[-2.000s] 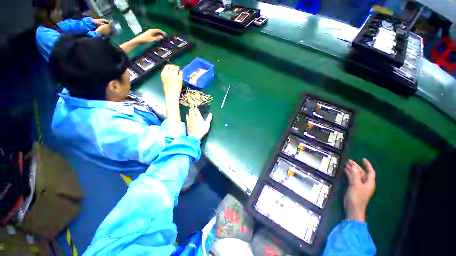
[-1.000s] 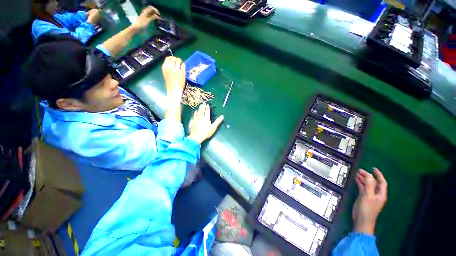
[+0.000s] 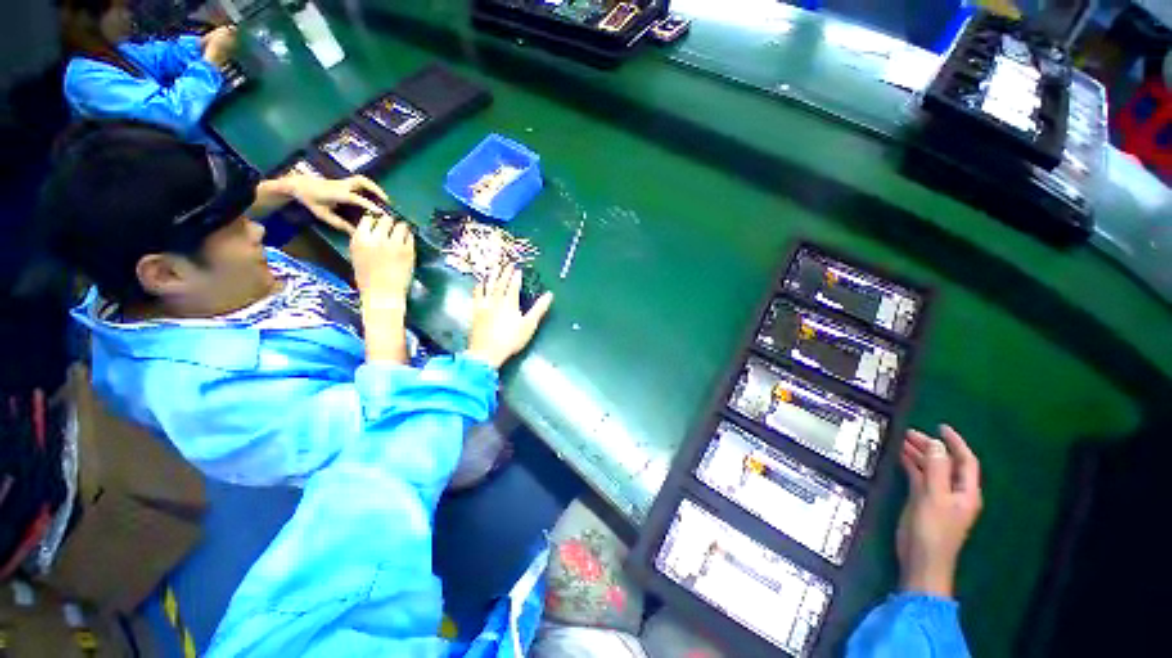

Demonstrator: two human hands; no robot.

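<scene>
A black foam tray (image 3: 730,409) lies on the green bench in front of me, with several silver-and-black phone units in its pockets. Small orange flex cables show on some units. My right hand (image 3: 941,495) is just right of the tray, fingers loosely curled and apart, with nothing visible in it. My left hand (image 3: 505,319) reaches far left to the near edge of a pile of pale thin sticks (image 3: 482,247), palm down with the thumb spread. A small dark patch shows beside its fingers; I cannot tell what it is.
A person in a light-blue smock (image 3: 244,386) sits at left, hands over another foam tray (image 3: 437,106). A blue bin (image 3: 495,176) and a thin silver stick (image 3: 573,246) lie beyond the pile. Stacked trays (image 3: 1003,180) stand at back right. Brown cartons (image 3: 129,495) are lower left.
The neighbour's hands have come down and together over the nearer part of their tray. Dark bits now show beside the stick pile. My hands have barely moved; the view has shifted slightly.
</scene>
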